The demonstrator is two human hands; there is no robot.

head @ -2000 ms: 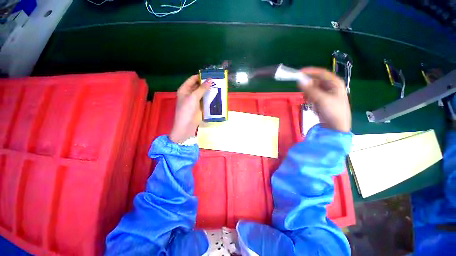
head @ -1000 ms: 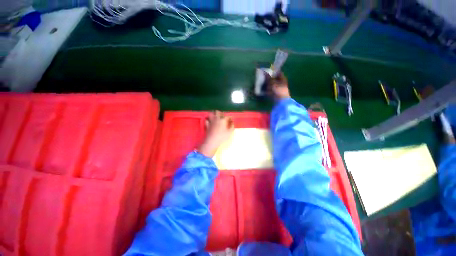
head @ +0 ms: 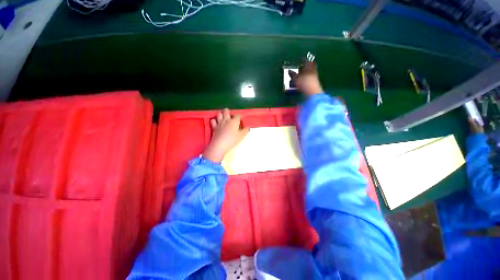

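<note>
The small module (head: pixel 290 78), with a white face and dark edges, is on the green surface beyond the front tray. My right hand (head: pixel 308 77) is at its right side with the fingers on it; white lead ends (head: pixel 310 56) stick out above the fingers. The fingertips are dark and blurred. My left hand (head: pixel 223 133) lies at the upper left corner of the cream sheet (head: pixel 266 150), fingers spread, holding nothing. The sheet lies on the red front tray (head: pixel 236 219). My right sleeve hides the tray's right part.
Stacked red trays (head: pixel 71 147) stand at left. Two other modules (head: pixel 371 81) lie on the green surface at right, near a metal bar (head: pixel 438 106). Folded cream sheets (head: pixel 414 167) lie at right. White cables (head: pixel 186 11) are at the top. Another person's sleeve (head: pixel 482 169) is at the far right.
The module has gone from my left hand over the tray to the green surface with my right hand. My left hand has let go and come down at the sheet. The view has shifted.
</note>
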